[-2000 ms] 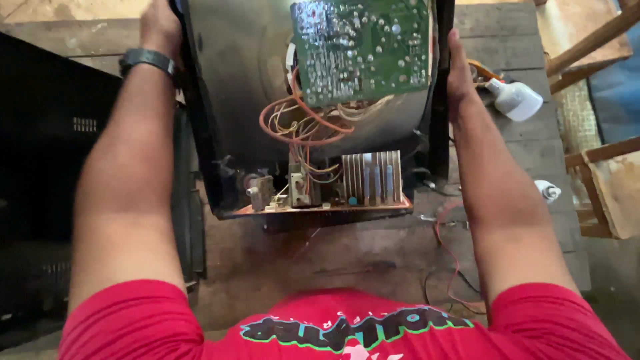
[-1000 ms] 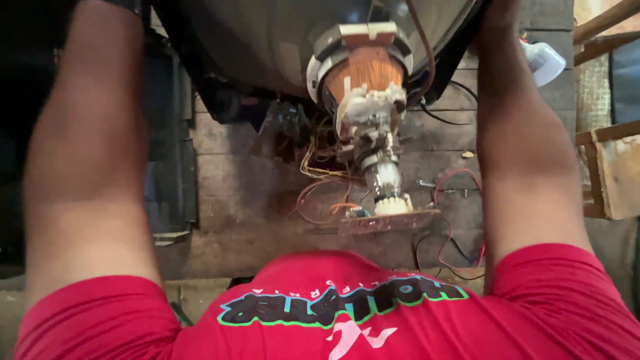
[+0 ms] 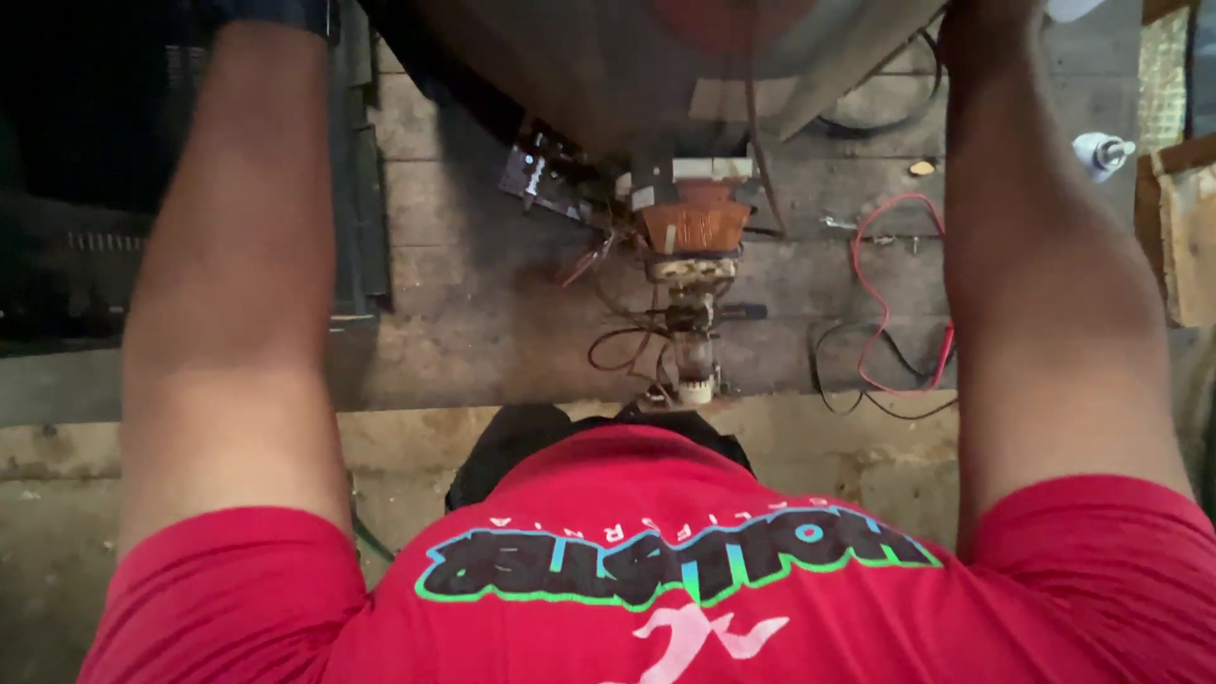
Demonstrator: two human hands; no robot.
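Both my forearms reach up past the top edge of the view, one on each side of a large CRT picture tube (image 3: 589, 85). My left hand and my right hand are out of frame, so what they touch is hidden. The tube's neck points toward me, with a copper deflection yoke (image 3: 696, 223) around it. A small neck circuit board (image 3: 684, 399) sits at its end, near the table's front edge. Left of the yoke, a circuit board with metal parts (image 3: 543, 180) hangs by thin wires over the wood.
A black plastic casing with vent slots (image 3: 104, 242) stands at the left on the plank table (image 3: 456, 313). Red and black test leads (image 3: 860, 285) lie at the right, near a white light bulb (image 3: 1102, 154). A wooden frame (image 3: 1178, 247) is at the far right.
The tube assembly has turned: its loose green board faced up earlier, and now the yoke and neck point toward me. My hands, partly in view two seconds ago, have passed beyond the top edge.
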